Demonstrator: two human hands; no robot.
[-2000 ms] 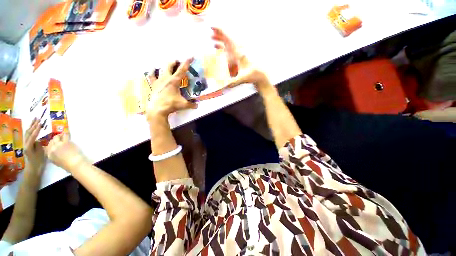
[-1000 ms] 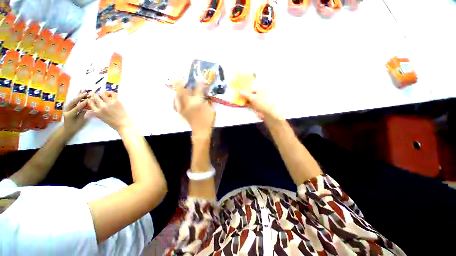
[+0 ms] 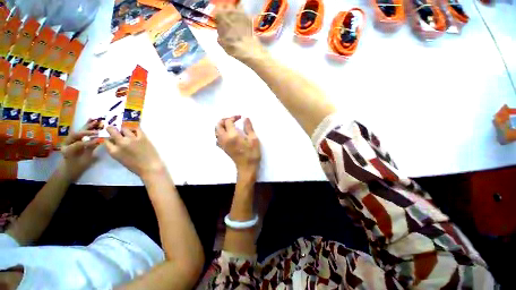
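My left hand (image 3: 239, 144) is palm-down over the white table near its front edge, fingers apart and slightly curled, with no carton in it. My right hand (image 3: 235, 31) is stretched to the top of the picture, beside the flat cartons. Something orange shows at its fingertips; its grip is unclear. An orange and grey flat carton (image 3: 180, 51), printed with a coiled cable, lies slanted at the front of the carton stack (image 3: 127, 21). Coiled orange cables (image 3: 346, 34) with black parts and pale bands lie in a row to the right of my right hand.
At left, a neighbour's hands (image 3: 127, 148) hold a narrow orange and white carton (image 3: 134, 97). Rows of similar cartons (image 3: 37, 107) stand at far left, with clear plastic (image 3: 65, 14) behind. A small orange packet (image 3: 505, 123) lies at the right edge, a red stool (image 3: 495, 198) below.
My hands have let go of the carton they held between them. My right hand has moved up and forward to the stack. A flat carton now lies out from the stack. The view has shifted.
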